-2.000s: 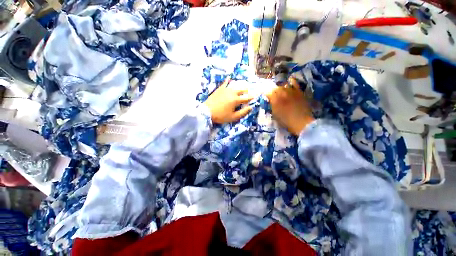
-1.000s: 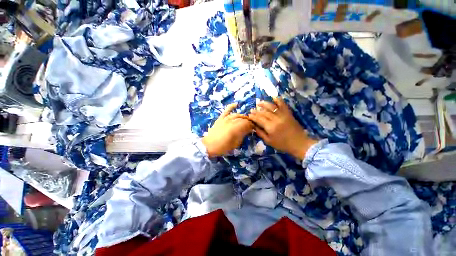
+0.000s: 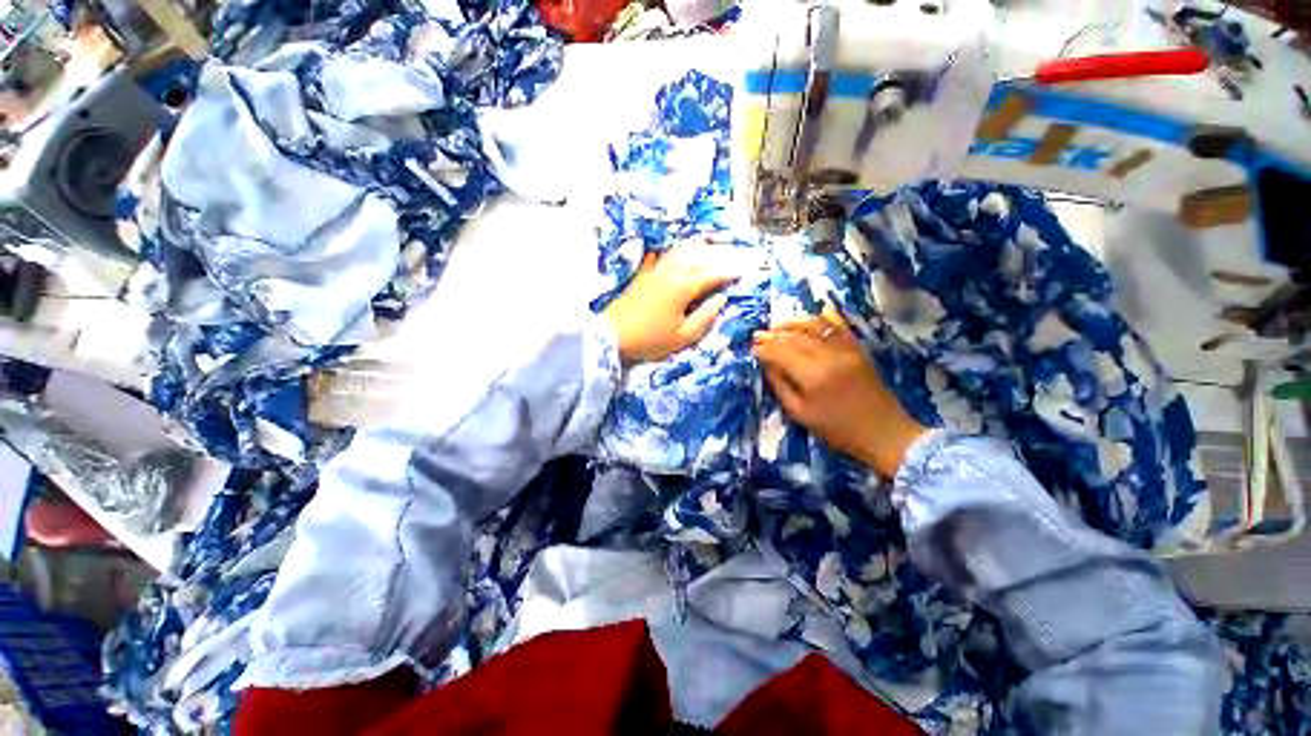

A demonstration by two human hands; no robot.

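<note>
The blue floral garment piece (image 3: 1006, 309) lies under the needle area and spreads left, right and down onto the lap. My left hand (image 3: 669, 302) rests on the cloth just left of and below the presser foot (image 3: 778, 213), fingers spread. My right hand (image 3: 834, 381) pinches a fold of the cloth below the foot, fingertips at the seam line. The needle tip is lost in the bright glare. The white sewing machine (image 3: 935, 108) stands above, with a blue stripe and brown tape.
A heap of floral and plain pale blue cloth (image 3: 273, 216) lies at left on the white table (image 3: 482, 309). A red-handled tool (image 3: 1121, 65) lies on the machine. A blue crate (image 3: 58, 661) and a plastic-wrapped item (image 3: 108, 467) are at lower left.
Since a second ago, my left hand has moved up and flattened near the foot, apart from my right hand, which stays lower. The camera view has shifted, showing more of the machine.
</note>
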